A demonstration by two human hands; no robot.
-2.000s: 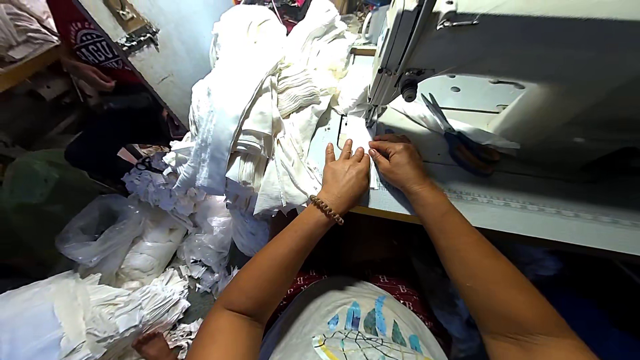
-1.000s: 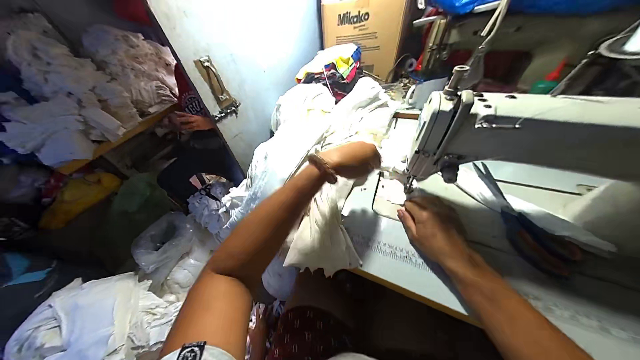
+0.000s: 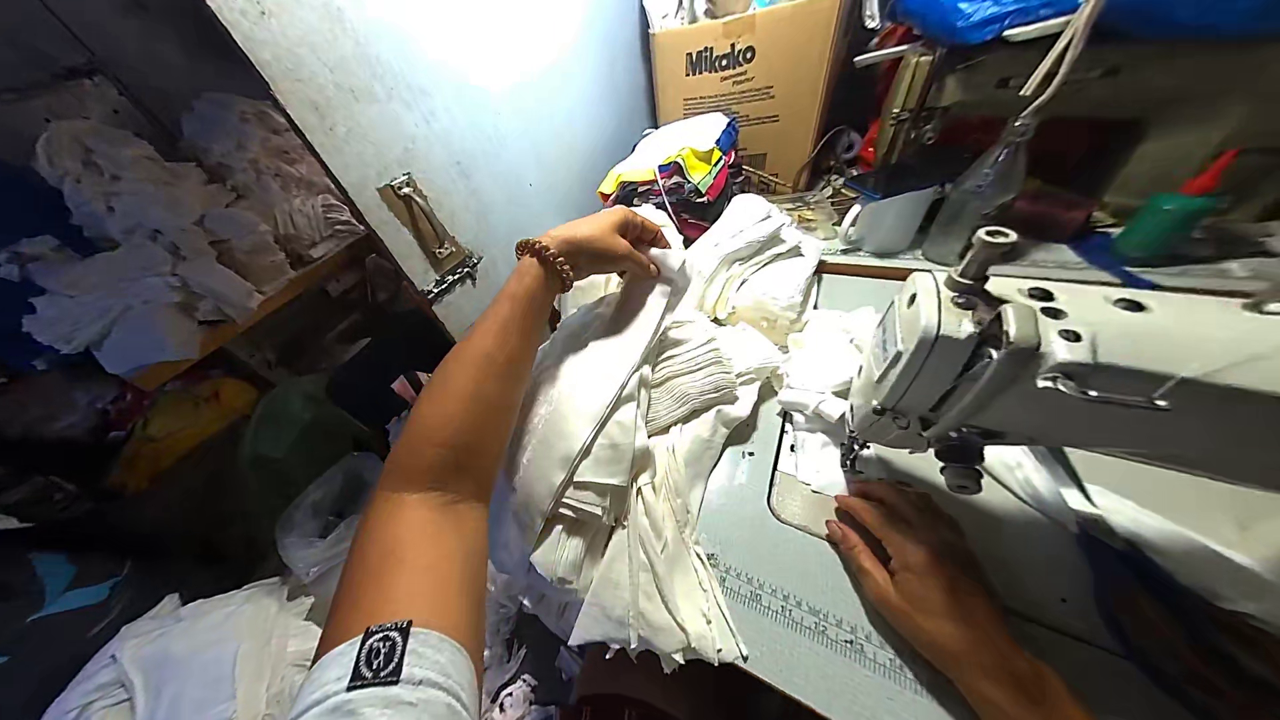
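Note:
My left hand (image 3: 608,245), with a beaded bracelet at the wrist, pinches the top edge of a white cloth piece (image 3: 625,330) at the pile left of the sewing machine (image 3: 930,360). Below it, stacked white pieces (image 3: 690,375) with ribbed folds drape over the table's front edge. My right hand (image 3: 910,560) lies on the machine bed beside the presser foot (image 3: 852,455), its fingertips at the end of a small white cloth (image 3: 815,460) under the needle area. Whether those fingers grip the cloth is hard to tell.
Behind the pile are colourful folded cloths (image 3: 670,170) and a cardboard box (image 3: 750,90). A white mug (image 3: 890,220) and a green bottle (image 3: 1165,225) stand behind the machine. Blue-handled scissors (image 3: 1130,560) lie right of my right hand. White cloth heaps (image 3: 150,230) fill a shelf at left.
My left hand has moved from beside the presser foot to the white pile and taken hold of a piece there. The right hand stays near the needle. The view has shifted upward.

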